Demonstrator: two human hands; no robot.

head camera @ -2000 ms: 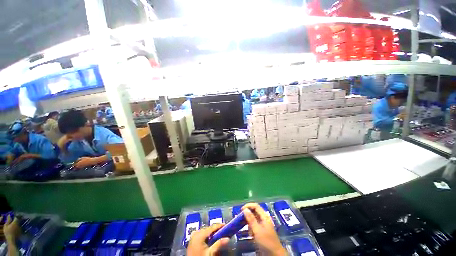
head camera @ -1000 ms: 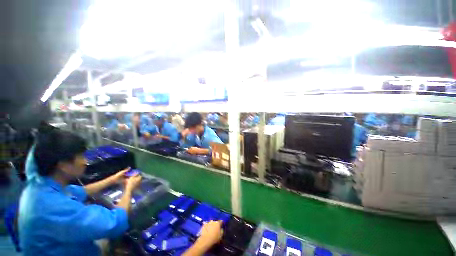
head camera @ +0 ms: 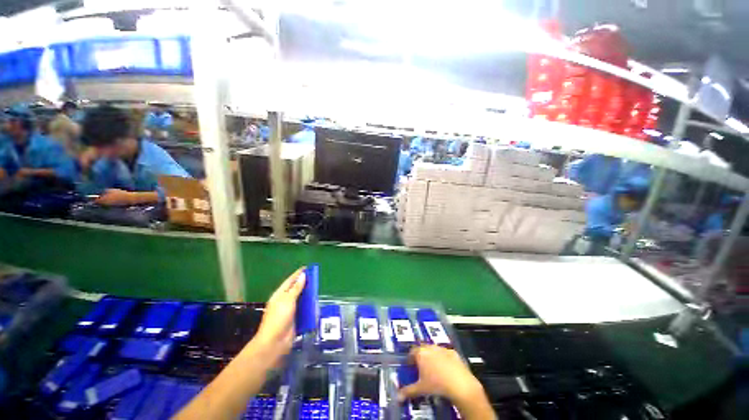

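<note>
My left hand (head camera: 279,316) grips a plain blue back cover (head camera: 309,302), held upright, nearly edge-on, above the left edge of the clear blister tray (head camera: 349,358). My right hand (head camera: 443,376) is low over the tray's right part, its fingers and thumb around a blue handset (head camera: 406,376) that they partly hide. The tray's back row holds several blue phone backs with white labels (head camera: 368,328). Its front row shows handsets with dark screens and blue keys (head camera: 364,408), cut off by the lower picture edge.
A black tray (head camera: 226,328) with loose blue covers (head camera: 146,351) lies left of the clear tray. Shiny black trays (head camera: 542,369) lie to the right. Behind run a green conveyor (head camera: 148,254) and a white shelf post (head camera: 218,164). A white board (head camera: 575,287) lies beyond.
The view has swung back right from the black tray and the neighbouring worker. A hand was at the loose covers; now my left hand holds a cover up and my right hand is at the clear tray.
</note>
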